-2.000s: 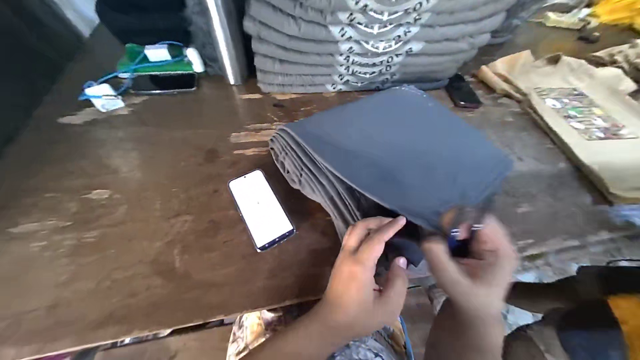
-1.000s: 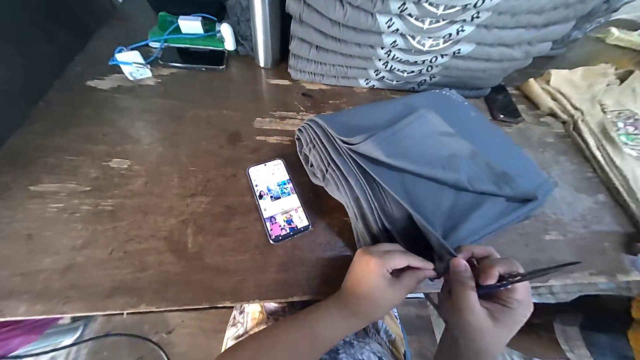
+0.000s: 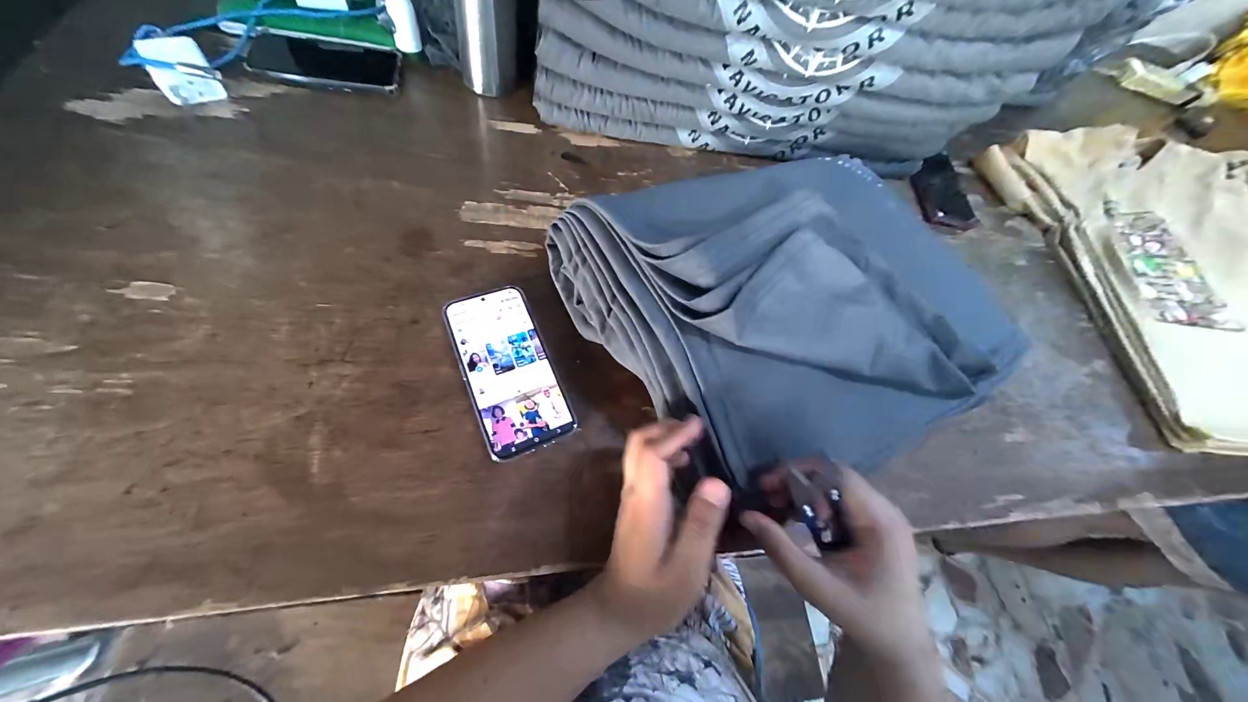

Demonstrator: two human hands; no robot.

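Note:
A thick pile of folded grey fabric (image 3: 760,292) lies near the table's front edge, its top layer wrinkled. My left hand (image 3: 663,517) is at the pile's near corner, thumb and fingers apart around dark, blurred cloth; whether it grips the cloth cannot be told. Close on its right, my right hand (image 3: 838,546) holds a small dark metal tool (image 3: 821,507), probably scissors or thread snips, beside the same corner. A smartphone (image 3: 511,372) with a lit screen lies left of the pile.
Behind stands a stack of grey printed fabric pieces (image 3: 780,88), with a metal bottle (image 3: 486,49) to its left. A dark phone (image 3: 322,61) and blue cable lie back left. A small dark object (image 3: 942,193) is beside the pile; beige printed cloths (image 3: 1141,283) lie right.
The fingertips, close together at the cloth corner one second ago, are now farther apart. The dark tool no longer points out to the right. The phone screen went from mostly white to pictures.

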